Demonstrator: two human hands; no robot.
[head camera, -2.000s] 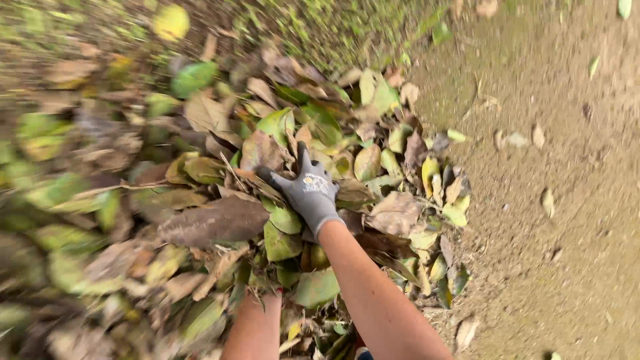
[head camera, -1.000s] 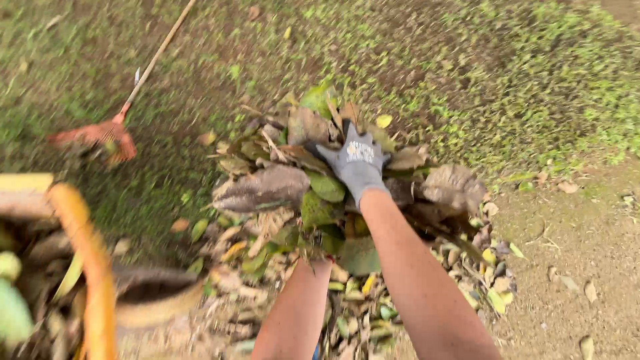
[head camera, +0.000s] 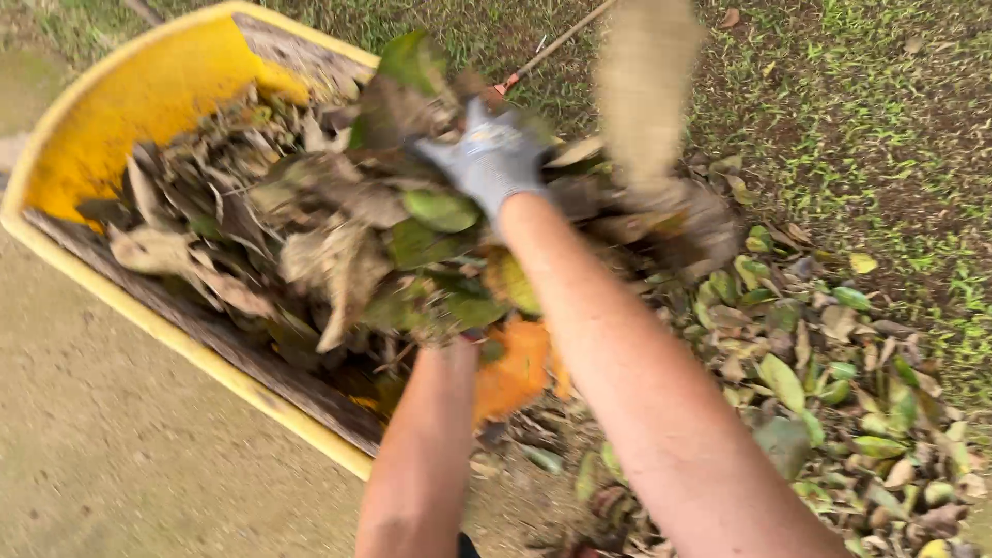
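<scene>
My right hand (head camera: 492, 155), in a grey knit work glove, presses with spread fingers on top of a big bundle of dry brown and green leaves (head camera: 434, 232). From below, the left forearm reaches under the same bundle; leaves cover my left hand itself. Both arms hold the bundle over the near end of a yellow wheelbarrow tray (head camera: 155, 85), which has many dry leaves (head camera: 225, 186) inside. Some leaves at the bundle's right side are blurred.
On the ground at the right lies a pile of fallen leaves (head camera: 845, 387), with patchy grass (head camera: 814, 116) beyond it. A rake (head camera: 562, 43) with a wooden handle lies on the grass behind the bundle. Bare soil (head camera: 116, 434) runs along the tray's lower left side.
The leaf bundle has gone from the ground pile, two seconds ago, up and across to the wheelbarrow tray between my hands. The view has swung left, showing much more of the tray.
</scene>
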